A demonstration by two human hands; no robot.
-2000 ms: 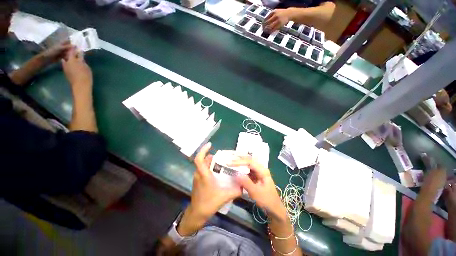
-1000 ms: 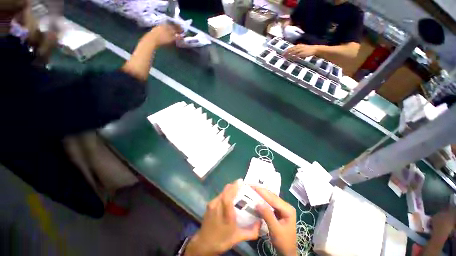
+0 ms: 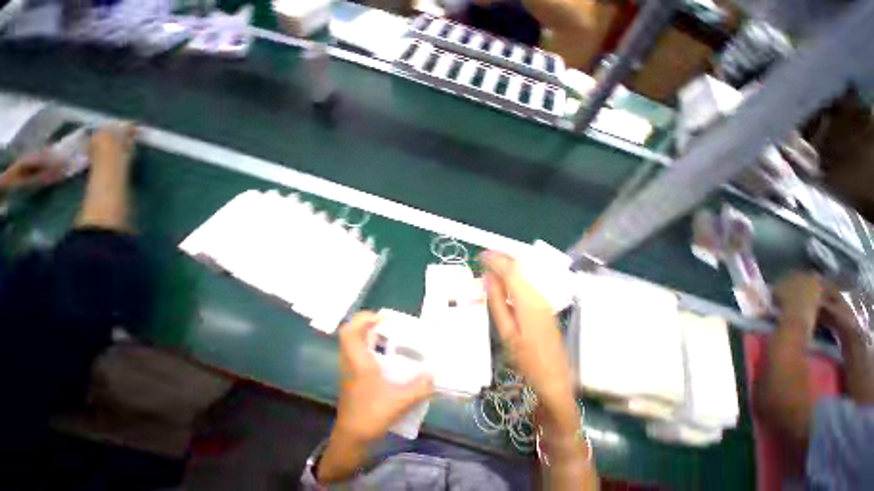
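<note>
My left hand (image 3: 369, 384) holds a small white carton (image 3: 402, 347) with a dark label block, fingers on its left side and thumb at its lower edge. My right hand (image 3: 517, 312) is off the carton, to its right, over the edge of the loose white leaflets (image 3: 544, 273); its fingertips are blurred, and whether it touches a sheet cannot be told. A narrow flat white pile (image 3: 458, 326) with a small dark mark lies between my hands, partly behind the carton. Finished white packs (image 3: 287, 254) stand in a zigzag row left of my hands.
Rubber bands (image 3: 508, 408) lie tangled by my right wrist. Large white stacks (image 3: 628, 340) lie right. A grey slanting post (image 3: 709, 144) crosses the upper right. A slotted tray (image 3: 484, 72) is across the belt. Other people's hands are at far left and far right.
My right hand has left the carton and moved up and right towards the leaflets. My left hand still holds the carton. The worker at left has drawn an arm back from across the belt.
</note>
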